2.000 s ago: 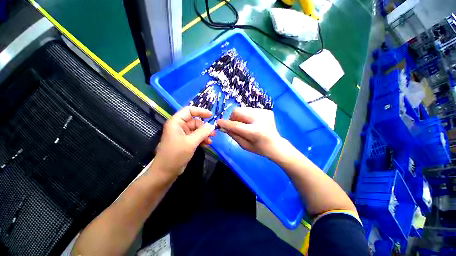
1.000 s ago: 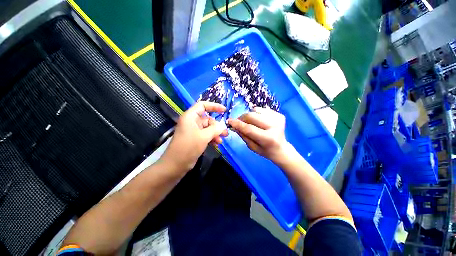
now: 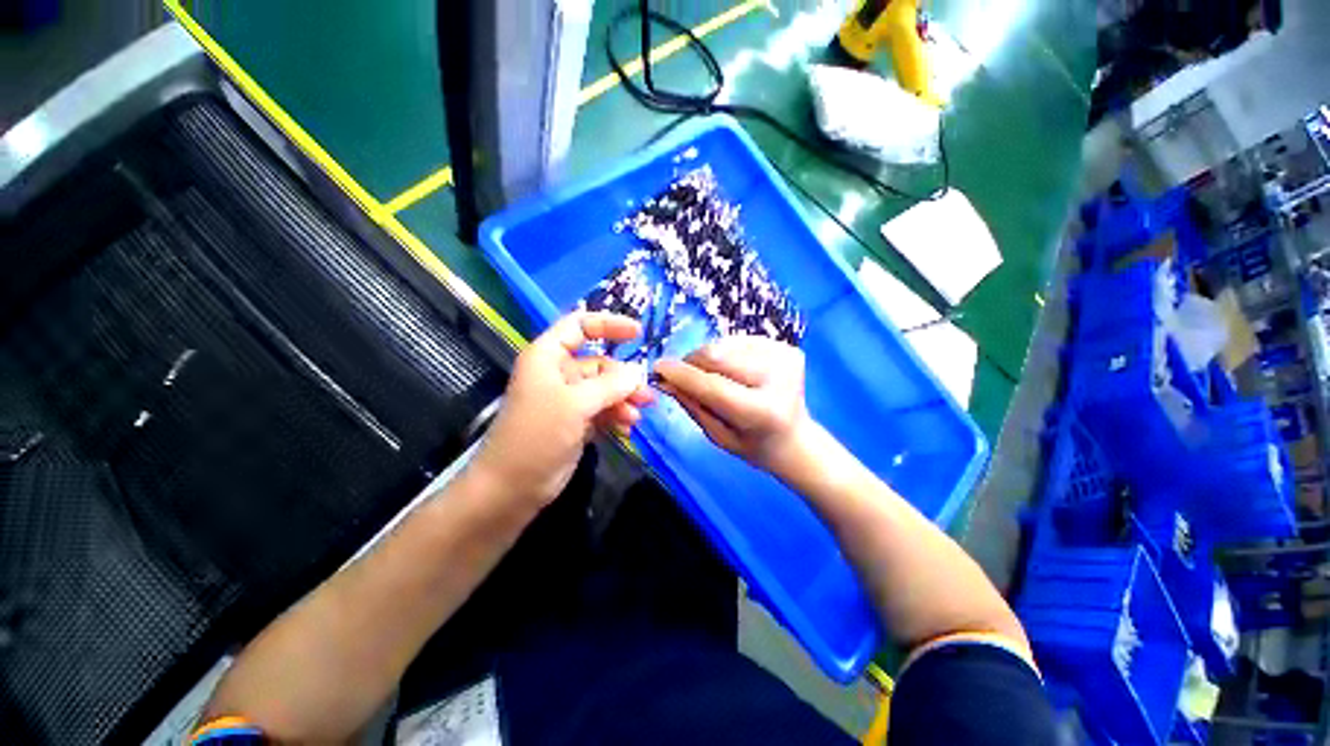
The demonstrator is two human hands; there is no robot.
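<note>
My left hand point(image 3: 562, 401) and my right hand point(image 3: 744, 394) meet at the fingertips over the near left edge of a shallow blue tray point(image 3: 875, 481). A tiny dark part point(image 3: 654, 375) is pinched between the fingertips of both hands; its details are too small to tell and partly hidden by the fingers. A dense pile of black-and-white parts point(image 3: 708, 255) lies in the far half of the tray, just beyond my hands.
A black mesh conveyor point(image 3: 219, 437) with a few thin parts on it is at the left. A grey post point(image 3: 518, 117) stands behind the tray. Beyond it lie a black cord point(image 3: 715, 102), a yellow tool point(image 3: 907, 51) and white sheets point(image 3: 944, 245). Blue bins point(image 3: 1101, 627) stand at the right.
The view has shifted, so the tray, post and conveyor sit further right than two seconds ago. Both hands stay together at the fingertips over the tray edge.
</note>
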